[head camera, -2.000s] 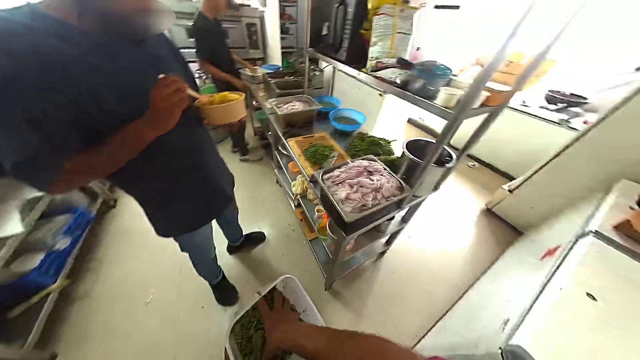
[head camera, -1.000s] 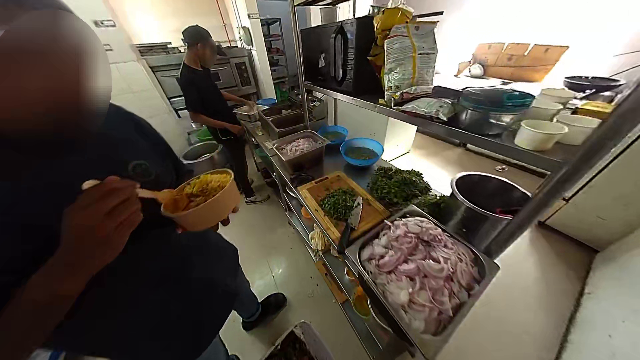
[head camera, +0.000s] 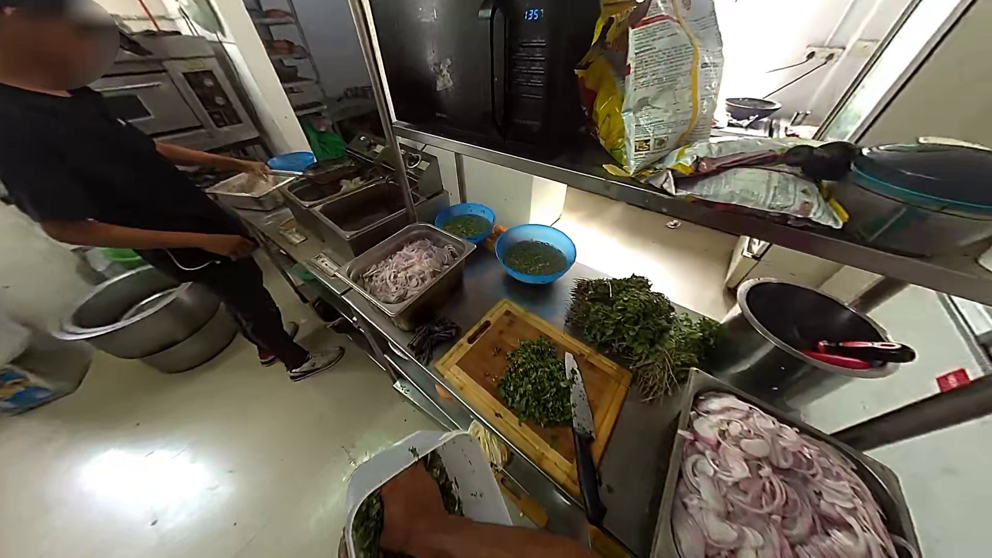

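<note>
My right hand point(head camera: 422, 508) reaches down into a white plastic container point(head camera: 484, 480) of green herbs at the bottom edge; its fingers are hidden, and what they grip cannot be told. My left hand is out of view. Beyond the container, a wooden cutting board point(head camera: 484, 353) lies on the steel table, bearing chopped green herbs point(head camera: 535, 384) and a black-handled knife point(head camera: 580, 407). Behind the board are bunches of leafy herbs point(head camera: 628, 318). A steel pan of sliced onions point(head camera: 775, 480) stands at right, and a smaller one point(head camera: 407, 271) at the board's far left.
Two blue bowls point(head camera: 536, 254) point(head camera: 465, 223) stand at the table's back. A steel pot point(head camera: 798, 341) holds red-handled tools. Above runs a shelf with a black oven point(head camera: 465, 70) and bags point(head camera: 666, 85). A person point(head camera: 132, 186) stands at left beside large metal basins point(head camera: 147, 310).
The person with a bowl and spoon, at left before, is out of view. The view has shifted toward the table. My hand, unseen one second ago, shows again in the white container.
</note>
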